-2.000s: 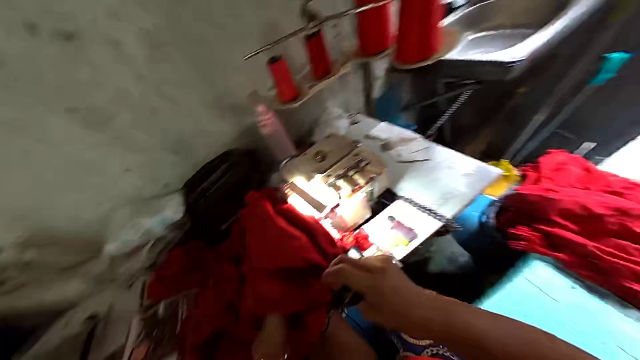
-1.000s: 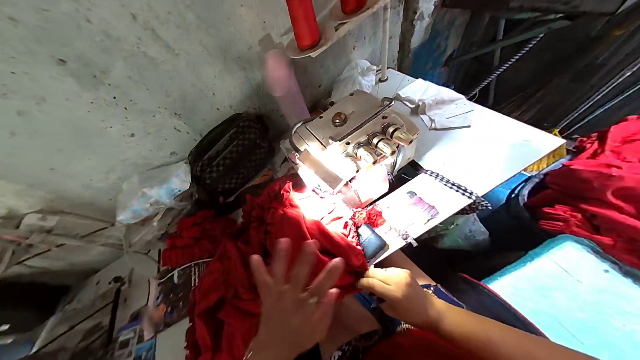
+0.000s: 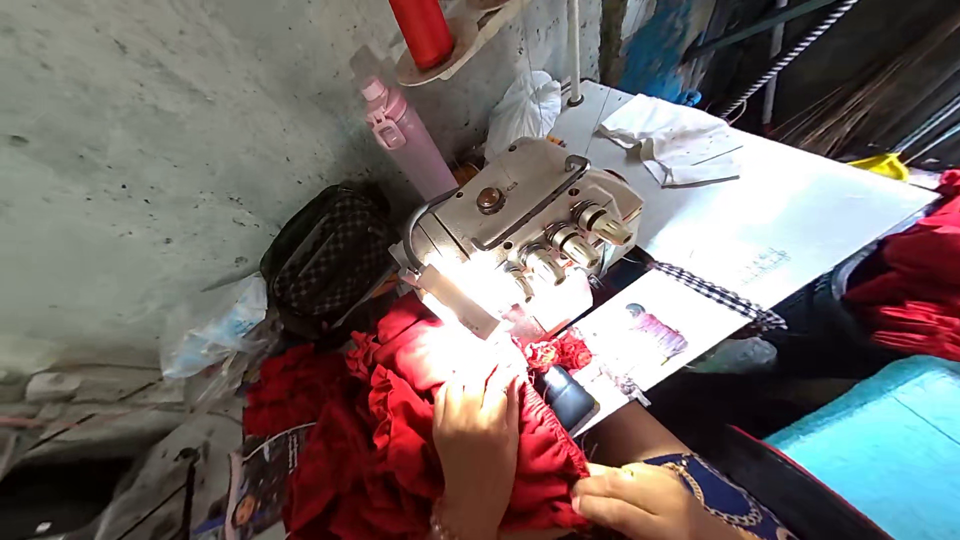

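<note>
Gathered red fabric (image 3: 401, 420) lies under the lit front of an overlock sewing machine (image 3: 517, 210) and hangs over the table's near edge. My left hand (image 3: 476, 435) rests flat on it just below the presser area, fingers toward the machine; glare hides the fingertips. My right hand (image 3: 637, 495) pinches the fabric's gathered edge between thumb and fingers at the lower right. Red scraps or thread (image 3: 559, 351) lie beside the machine's needle area, next to a dark blue object (image 3: 566, 397) on the white table (image 3: 780, 202).
A pink bottle (image 3: 411, 142) and a checkered black bag (image 3: 334, 262) stand behind and left of the machine. A red thread cone (image 3: 422, 34) is above. White cloth (image 3: 675, 142) lies on the table. More red fabric (image 3: 915, 270) and a turquoise surface (image 3: 877, 442) are at the right.
The view has moved closer to the machine. My left hand, spread over the fabric a second ago, now lies farther forward near the machine's front. My right hand still holds the fabric's edge.
</note>
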